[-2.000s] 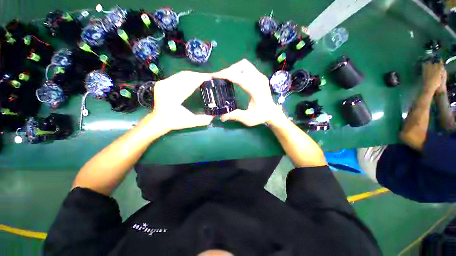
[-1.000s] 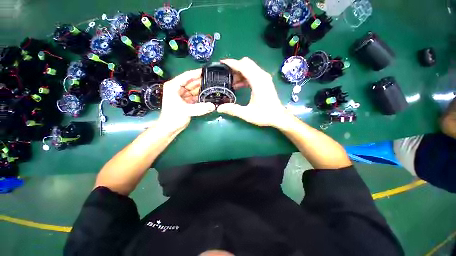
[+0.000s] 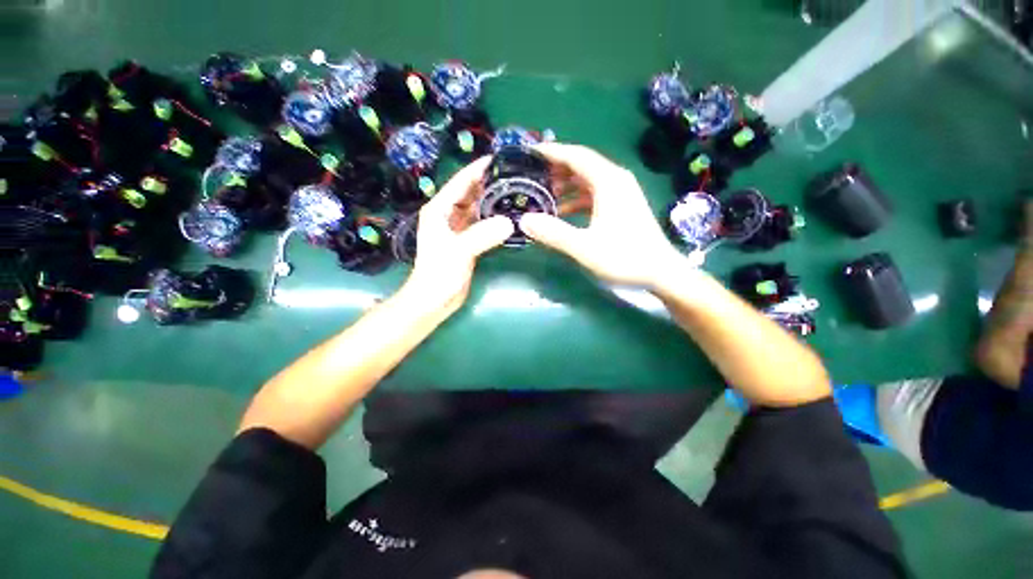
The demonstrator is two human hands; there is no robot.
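A partly assembled unit point(image 3: 520, 192), a short black cylinder with a ring-shaped open end, is held between my two hands above the green bench. Its ringed end faces me. My left hand point(image 3: 455, 235) grips its left side, with the thumb at the lower rim. My right hand point(image 3: 606, 226) grips its right side, with the thumb beside the left one. The fingers behind the unit are partly hidden. Black bodies with round circuit boards point(image 3: 315, 212) lie to the left, with wires and yellow-green tags.
More boards point(image 3: 694, 215) and bodies lie right of my hands. Two black sleeves point(image 3: 847, 200) and a small black cap point(image 3: 957, 217) stand further right. A clear plastic piece point(image 3: 826, 122) lies by a white post point(image 3: 850, 57). Another person's arm point(image 3: 1007, 322) is at the right edge.
The unit has turned from its ribbed side so that its ringed end faces me. Both hands still hold it, with fingers and thumbs shifted around it. The camera view has also shifted.
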